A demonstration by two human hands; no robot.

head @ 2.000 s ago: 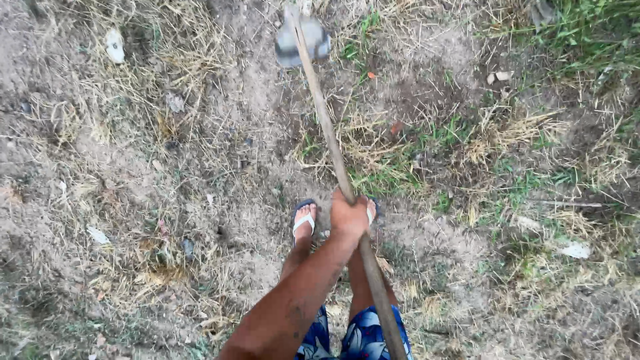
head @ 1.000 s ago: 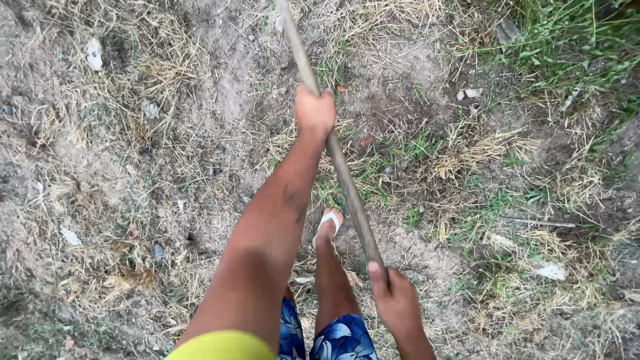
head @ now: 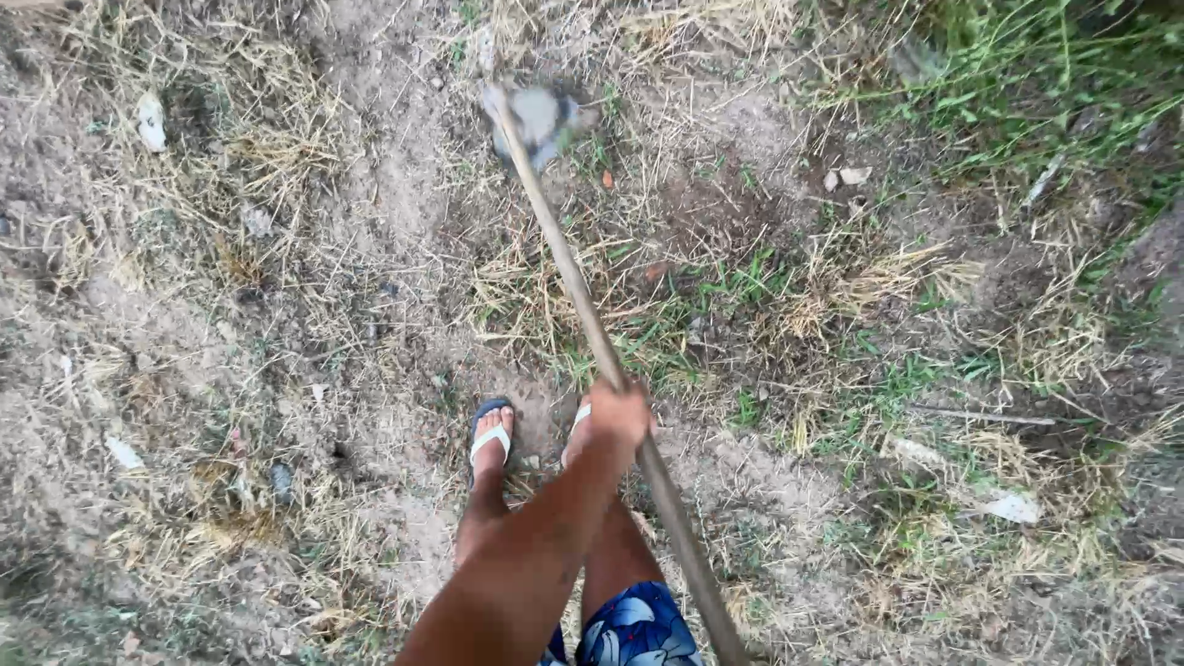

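My left hand (head: pixel 622 414) is closed around the long wooden handle (head: pixel 575 277) of a hoe, about midway along what shows of it. The handle runs slantwise from the bottom edge, right of my legs, up to the metal hoe blade (head: pixel 539 120) near the upper middle. The blade is blurred, at or just above the dry ground. My right hand is out of view, and the handle's lower end is cut off by the frame.
My feet in flip-flops (head: pixel 490 439) stand below the handle's middle. Dry cut grass (head: pixel 860 287) and green tufts lie around. Tall green weeds (head: pixel 1045 83) grow at the upper right. Small pale stones (head: pixel 844 178) and a thin stick (head: pixel 985 416) lie to the right.
My left hand has come back down toward my feet from higher up. My right hand, on the lower handle one second ago, has left the view. The blade is back in sight.
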